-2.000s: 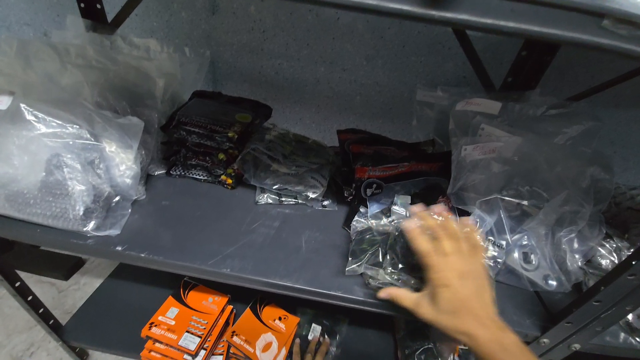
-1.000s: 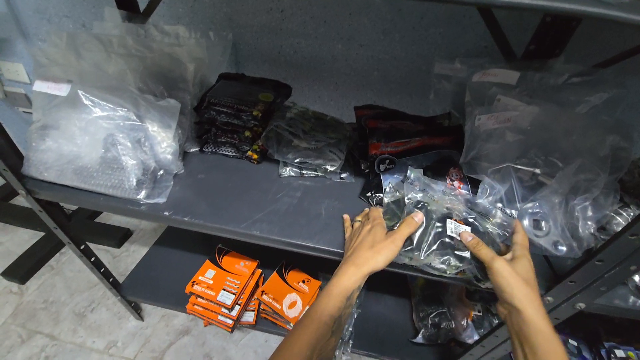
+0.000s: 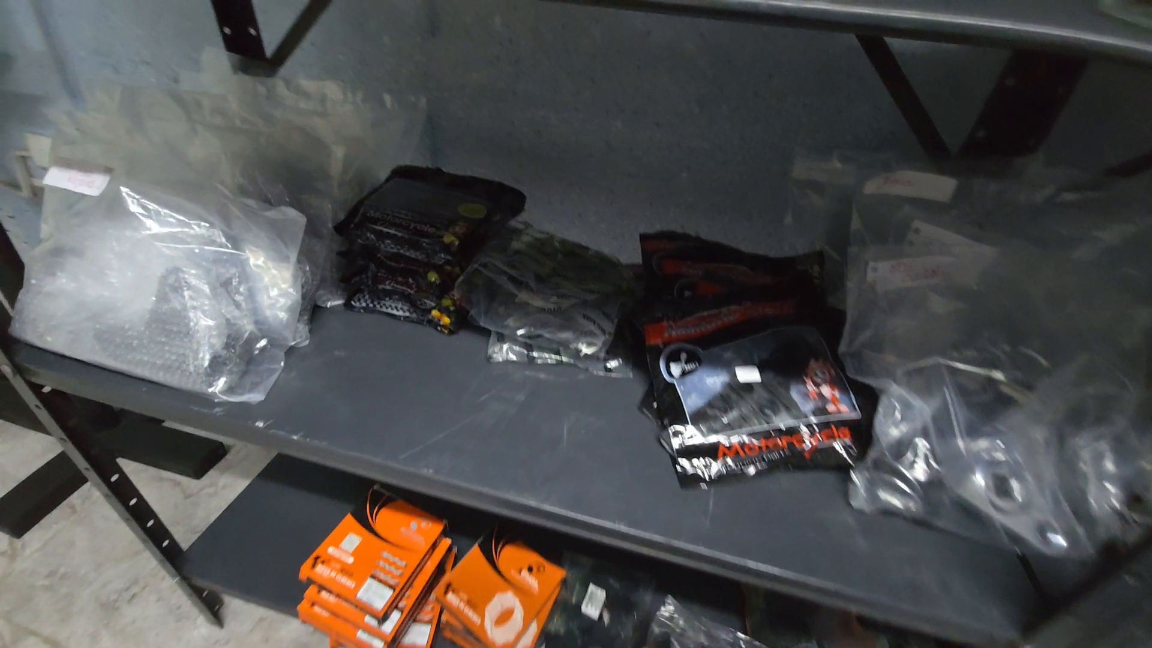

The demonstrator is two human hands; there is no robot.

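Neither of my hands shows in the head view. A pile of black and red motorcycle-part packets (image 3: 756,387) lies on the grey metal shelf (image 3: 432,423), right of centre. To its left is a heap of clear plastic packets (image 3: 549,297) with dark contents. Beside that stands a stack of black printed packets (image 3: 414,243). Large clear bags with metal parts (image 3: 981,450) lean at the right, bearing white labels with writing. At the far left stand more clear bags (image 3: 171,288), with bubble wrap inside.
Orange printed packets (image 3: 382,562) are stacked on the lower shelf (image 3: 261,522), beside dark packets in clear plastic (image 3: 603,598). A perforated metal upright (image 3: 117,495) supports the left end. The edge of an upper shelf (image 3: 864,27) crosses the top.
Both my hands and the clear packets between them have left the view. The black and red packets, partly covered by them one second ago, now show fully.
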